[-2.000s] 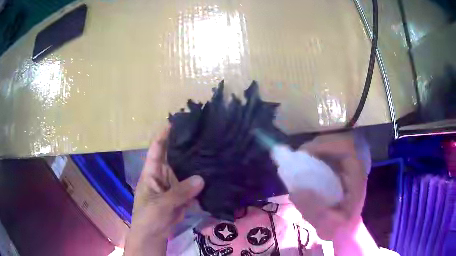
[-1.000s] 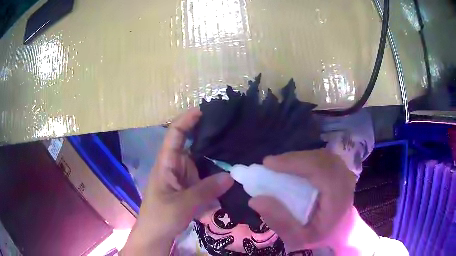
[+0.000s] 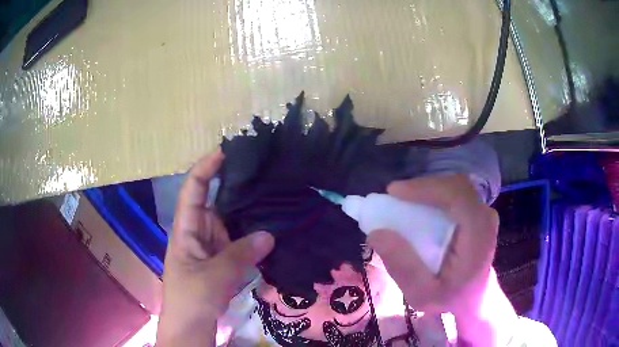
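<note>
A black, creased, jagged-edged fabric-like piece (image 3: 292, 183) is spread over my lap in front of the table edge, its points towards the table. My left hand (image 3: 217, 240) holds its left side, thumb on top and fingers behind the edge. My right hand (image 3: 441, 237) grips a white glue bottle (image 3: 400, 220), tilted, with its thin teal needle tip pointing left over the middle of the piece. I cannot tell whether the tip touches it. Part of the right palm is hidden behind the bottle.
The yellowish film-covered table (image 3: 163, 95) lies ahead. A flat black rectangle (image 3: 54, 30) is at its far left and a black cable (image 3: 499, 81) curves at right. A brown cardboard box (image 3: 122, 261) is low left, ribbed blue-violet plastic (image 3: 577, 278) far right.
The needle tip has moved from the piece's left edge beside my left thumb to its middle. The piece and both hands have shifted a little in view.
</note>
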